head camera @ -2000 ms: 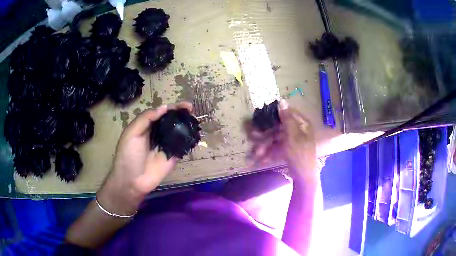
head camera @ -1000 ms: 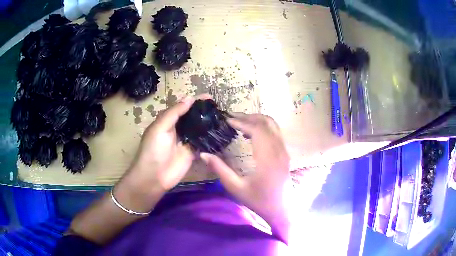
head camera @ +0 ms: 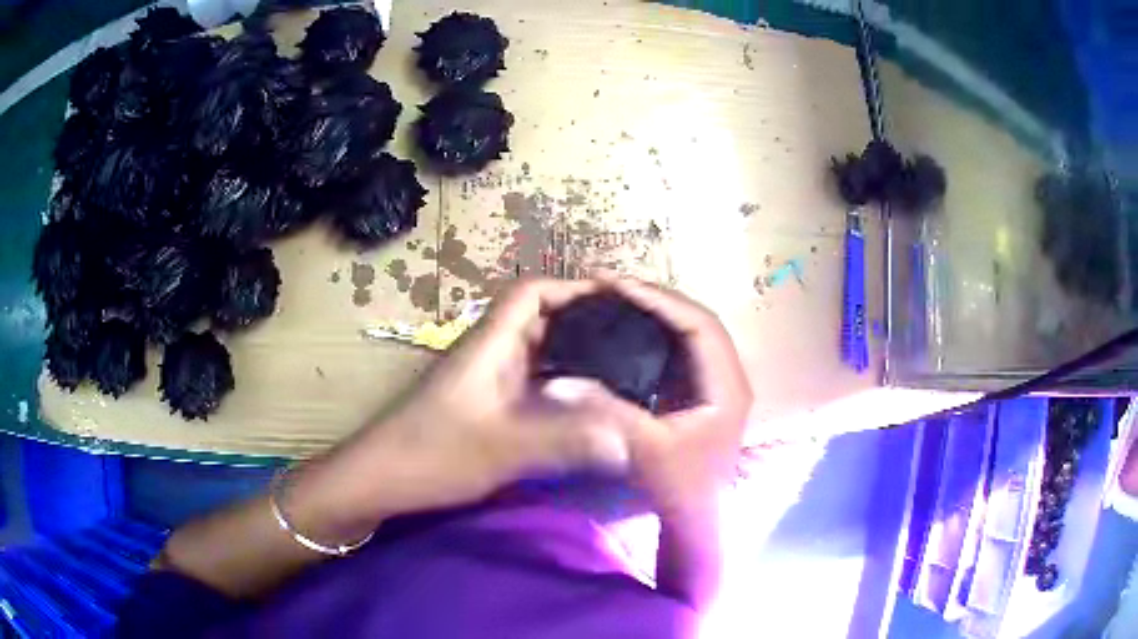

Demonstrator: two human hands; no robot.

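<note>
A black spiky ball (head camera: 612,350) is held between both hands just above the front edge of the cardboard, its smoother dark side facing up. My left hand (head camera: 487,399) wraps it from the left, with its thumb blurred across the near side. My right hand (head camera: 699,399) cups it from the right and behind. The underside of the ball is hidden by the hands. A pale pointed tool with a yellow part (head camera: 437,330) lies on the cardboard left of the hands, partly behind my left hand.
Black spiky balls (head camera: 150,175) are piled on the left of the cardboard sheet (head camera: 624,100), with a few loose beside them. A blue-handled tool (head camera: 855,297) lies at right, below a small black ball (head camera: 874,172) by the shiny box (head camera: 973,287). Blue crates (head camera: 961,512) stand at lower right.
The two hands, apart two seconds ago, came together on the ball and have moved right with it. The ball in my right hand earlier is no longer separately visible. The view has shifted slightly.
</note>
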